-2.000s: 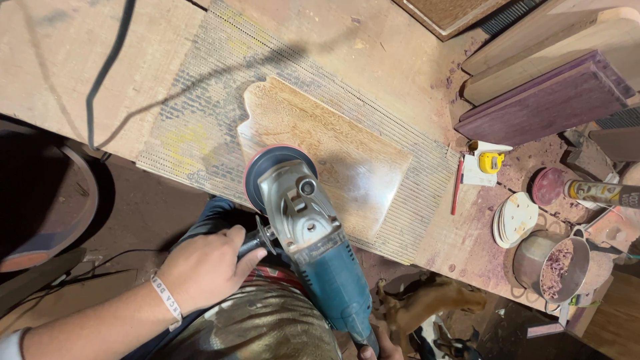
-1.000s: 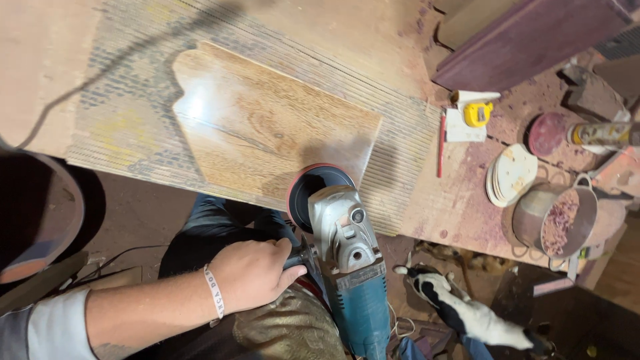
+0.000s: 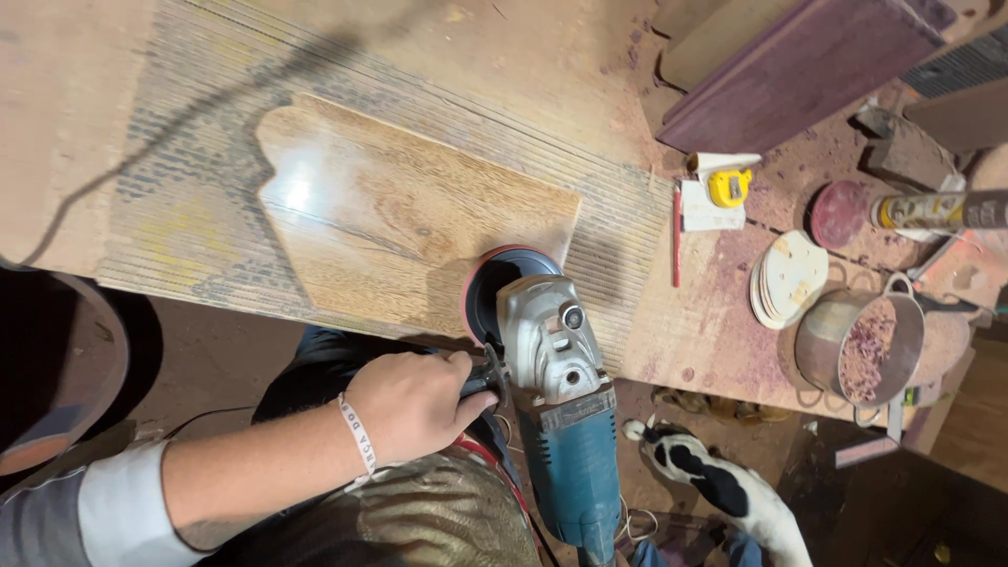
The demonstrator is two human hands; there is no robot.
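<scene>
My left hand (image 3: 417,405) is closed around the black side handle of a teal Makita angle polisher (image 3: 573,465) with a silver gear head. The tool's round pad (image 3: 492,295), black with a red edge, lies over the lower right corner of a shaped wooden board (image 3: 409,213). That board has a glossy patch at its left and a crack in its grain, and rests on a ribbed mat (image 3: 622,236). My right hand is almost wholly out of the frame at the bottom, by the rear of the polisher; its grip cannot be made out.
Right of the mat are a red pencil (image 3: 676,236), a yellow tape measure (image 3: 729,188), sanding discs (image 3: 787,276) and a metal pot (image 3: 823,339) of shavings. Purple boards (image 3: 803,79) stand behind. A black-and-white dog (image 3: 717,480) is on the floor below. A round container (image 3: 63,370) stands at left.
The polisher's pad has moved from the board's lower left edge to its lower right corner, my left hand still on the side handle. The dog has come into view since the first frame.
</scene>
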